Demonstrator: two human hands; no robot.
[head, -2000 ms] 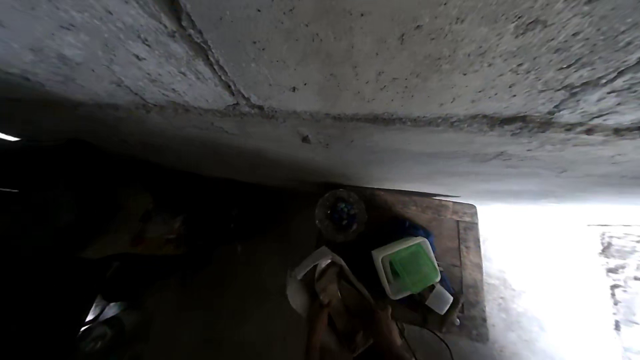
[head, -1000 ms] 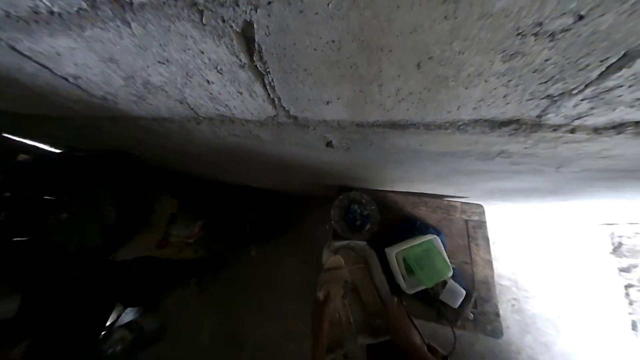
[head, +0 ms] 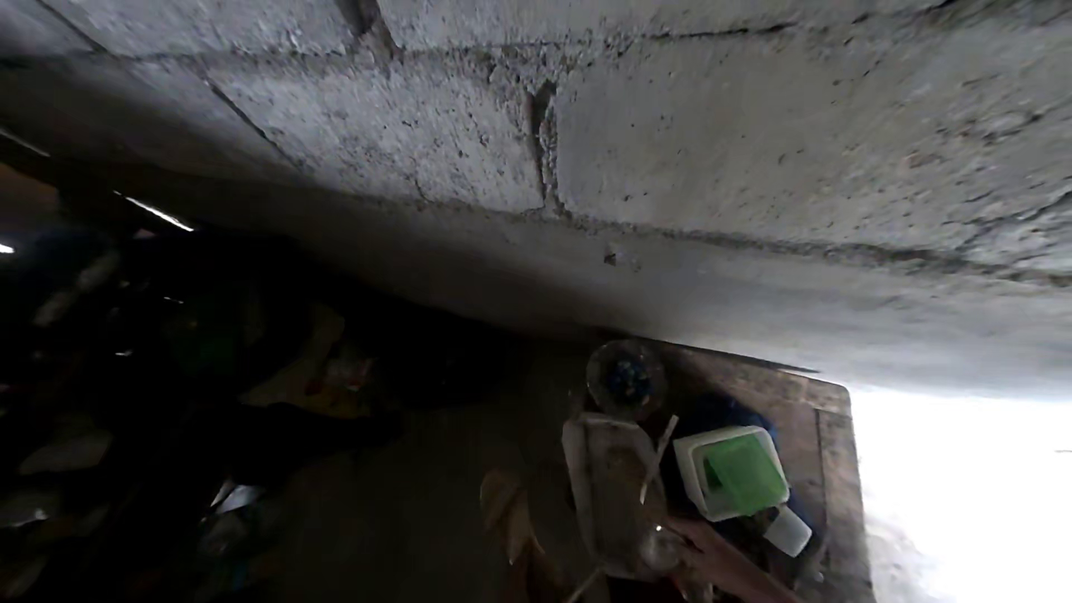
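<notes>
Near the bottom, a pale rectangular container (head: 607,486) lies at the left edge of a worn wooden table. My right hand (head: 695,553) is at the container's lower right, by a small shiny, rounded object (head: 662,546); whether the fingers grip it is unclear. My left hand (head: 515,515) is a dim shape left of the container, its fingers too dark to read. A thin pale stick (head: 660,459) leans over the container's right side. A round clear bowl (head: 626,378) with small blue pieces stands just above the container.
On the wooden table (head: 836,469) sits a white square tub (head: 697,473) with a green lid or sheet (head: 747,473), beside a small white container (head: 787,531). A concrete block wall (head: 754,151) rises behind. Dark clutter fills the left; bright light falls at right.
The pale container now lies beside the bowl; two seconds ago it was tilted between my hands. My left hand has moved off to its left. A thin stick now shows at its right side.
</notes>
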